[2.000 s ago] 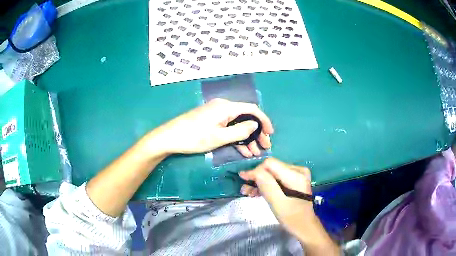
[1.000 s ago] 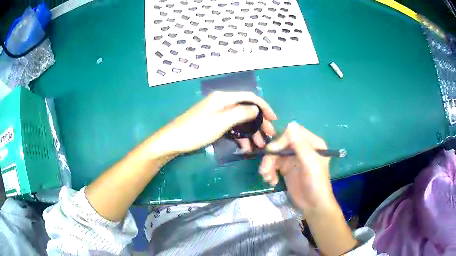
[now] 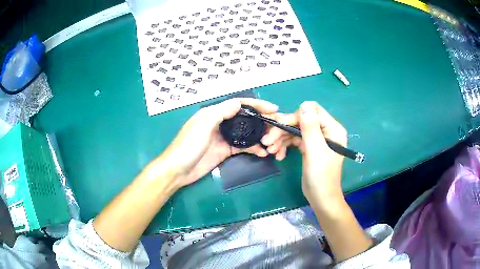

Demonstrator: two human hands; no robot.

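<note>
The round black housing [image 3: 241, 129] is held in my left hand [image 3: 210, 137], its ribbed face turned up, above the black pad [image 3: 246, 172]. My right hand [image 3: 316, 144] holds the dark tweezers [image 3: 337, 147] like a pen. Their tips lie at the upper rim of the housing; whether they grip a small piece cannot be told. The white backing sheet [image 3: 231, 83] with rows of small dark pieces lies just behind my hands. The short white stick [image 3: 341, 77] lies loose on the bench to the right of the sheet.
A green carton [image 3: 37, 178] stands at left. Behind it are a blue item with a clear bag [image 3: 22, 63] and crumpled plastic. Shiny clear trays [image 3: 463, 68] lie along the far right edge. A person's pink sleeve [image 3: 439, 210] shows at lower right.
The housing has been turned so its ribbed face shows. My right hand has risen from below, bringing the tweezers' tips to the housing's upper rim. The view has shifted slightly.
</note>
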